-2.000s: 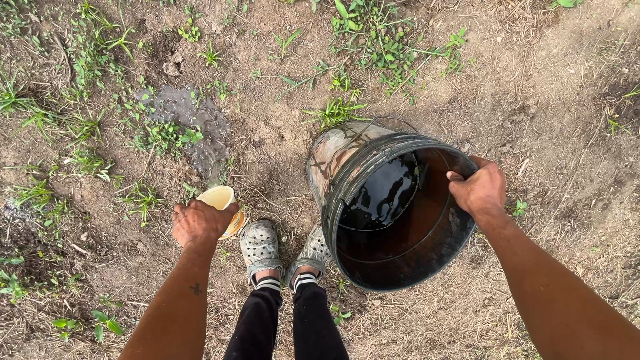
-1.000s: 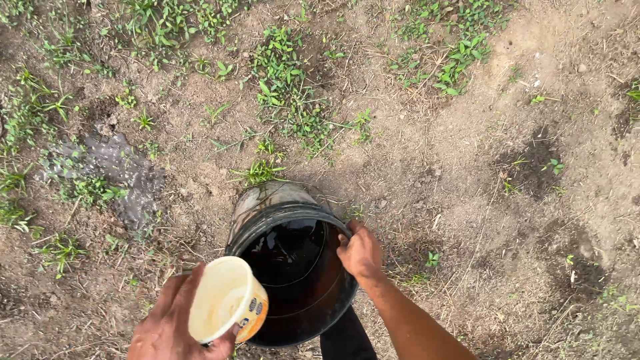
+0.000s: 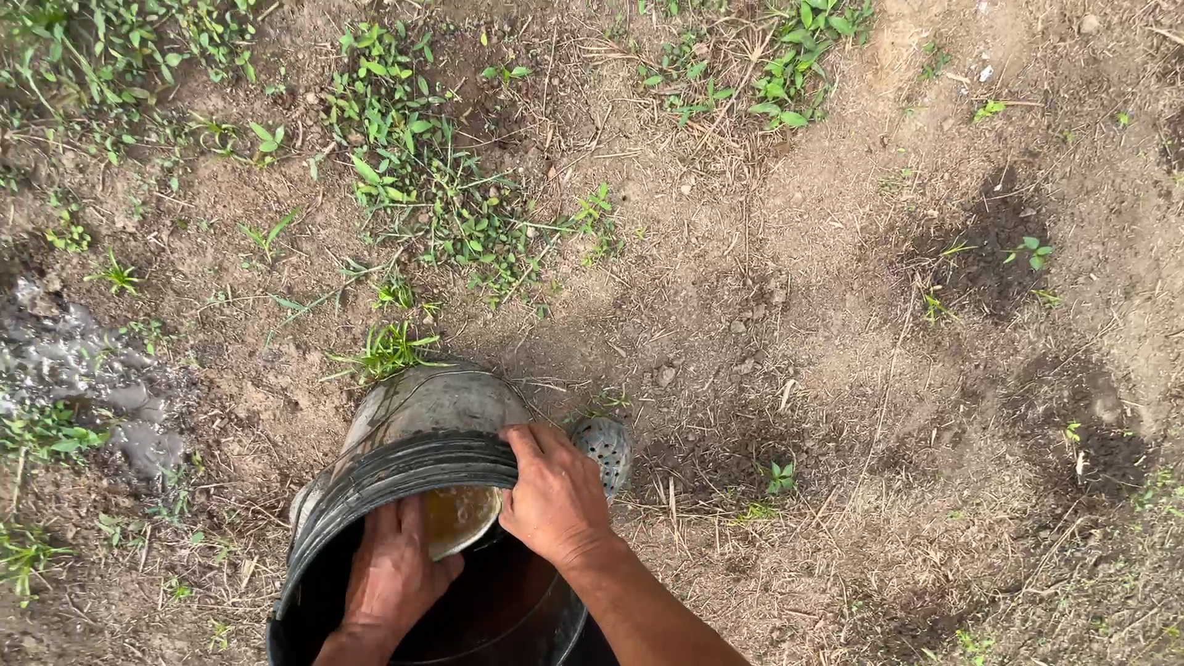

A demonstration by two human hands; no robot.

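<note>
A black plastic bucket (image 3: 416,462) with a scuffed, pale-smeared outside leans on the dirt at the bottom centre, its mouth facing down the view. My right hand (image 3: 560,495) grips its rim on the right side. Inside the mouth, my left hand (image 3: 398,569) holds a round tub (image 3: 462,518) with a pale rim and yellowish liquid in it. The fingertips of my left hand are partly hidden behind the tub. The bucket's inner bottom is dark, and its water level cannot be made out.
A grey perforated clog (image 3: 603,453) shows just right of the bucket. Wet, shiny ground (image 3: 102,379) lies at the left edge. Weeds (image 3: 384,120) grow at upper left and top centre, and damp dark soil patches (image 3: 994,250) mark the right side.
My left hand has moved with the tub from outside the bucket to inside its mouth. The tub looked empty a second ago and now holds liquid. My right hand stays on the rim.
</note>
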